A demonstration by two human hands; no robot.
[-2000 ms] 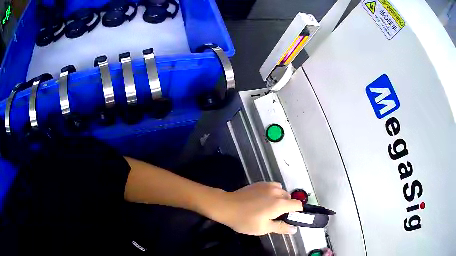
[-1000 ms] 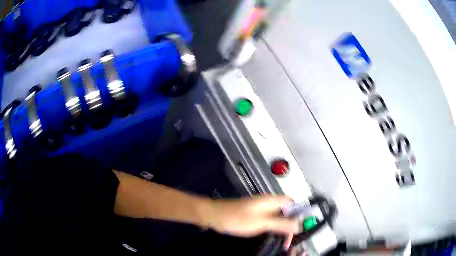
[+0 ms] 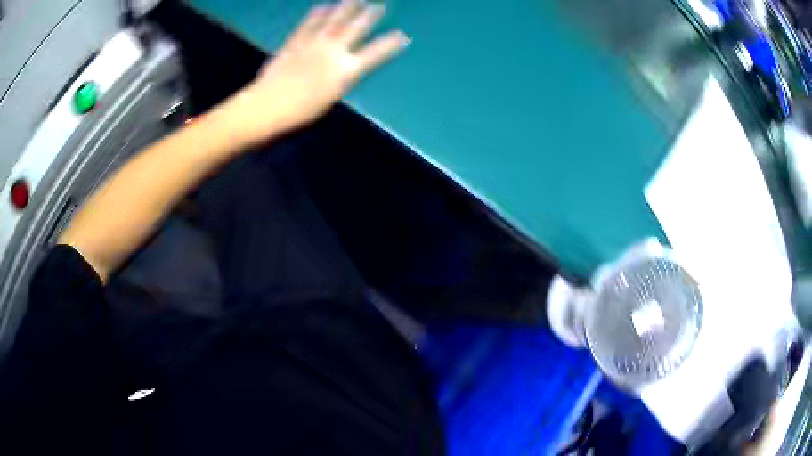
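My left hand [image 3: 316,76] is open and empty, with fingers spread over the near edge of the green-topped bench [image 3: 499,116]. A small, blurred strip of skin at the lower right edge appears to be my right hand [image 3: 764,433], mostly cut off. It is beside a blurred dark object [image 3: 751,392], possibly headphones; whether it grips this object cannot be told. The off-white test box is at the left, with a green button [image 3: 85,97] and a red button [image 3: 20,193] on its front panel.
A small white desk fan [image 3: 643,316] is at the bench's near edge, beside a white sheet [image 3: 726,214]. A blue tote [image 3: 507,383] is below the bench. Blurred blue and shiny things [image 3: 757,44] are at the upper right.
The view has swung right from the test box and hanging headphones to the green bench. My left hand has moved from the box's front panel to over the bench, without the black headset it held earlier.
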